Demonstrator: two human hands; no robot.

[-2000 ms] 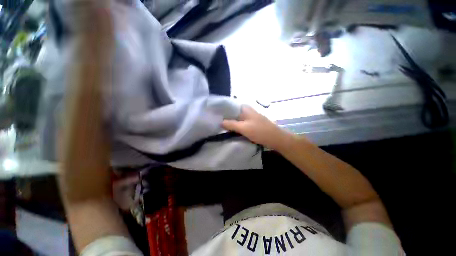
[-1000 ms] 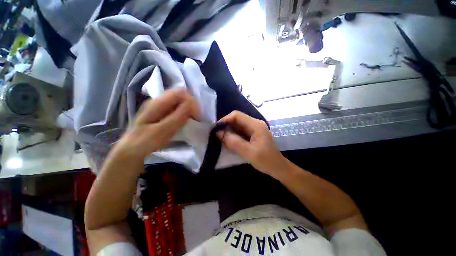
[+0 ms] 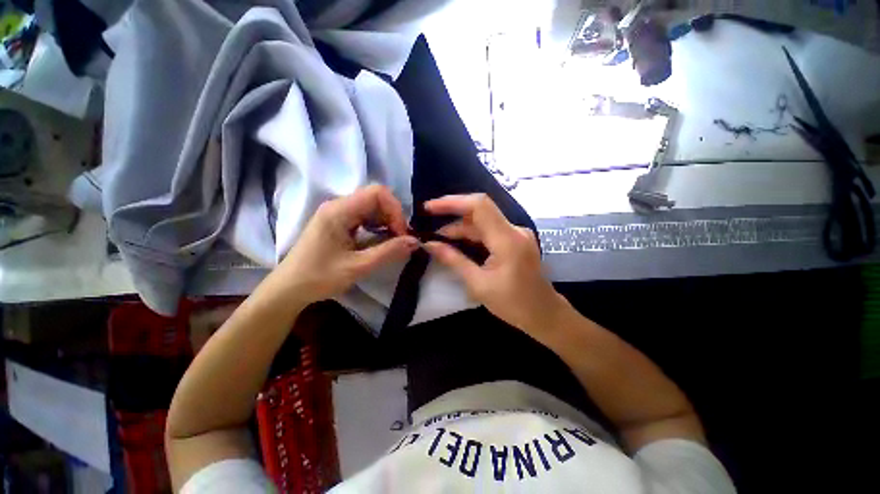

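A light grey garment panel (image 3: pixel 232 145) lies in loose folds on the left part of the machine table and hangs over its front edge. A black strip (image 3: pixel 406 289) runs along the panel near the table edge. My left hand (image 3: pixel 352 246) and my right hand (image 3: pixel 487 256) meet over the strip, fingertips nearly touching. Both pinch the dark strip's edge between thumb and finger; the exact spot they hold is small. A black cloth part (image 3: pixel 439 130) lies flat just behind my hands.
The presser foot area (image 3: pixel 648 48) is at the back under a bright lamp. Black scissors (image 3: pixel 835 164) lie open on the right. A printed ruler (image 3: pixel 666 234) runs along the front edge. A red plastic basket (image 3: pixel 297 425) stands below the table. Loose threads (image 3: pixel 748 128) lie near the scissors.
My left hand has come down from the folds beside my right hand at the black strip. The panel now lies bunched to the left, and the view has shifted slightly.
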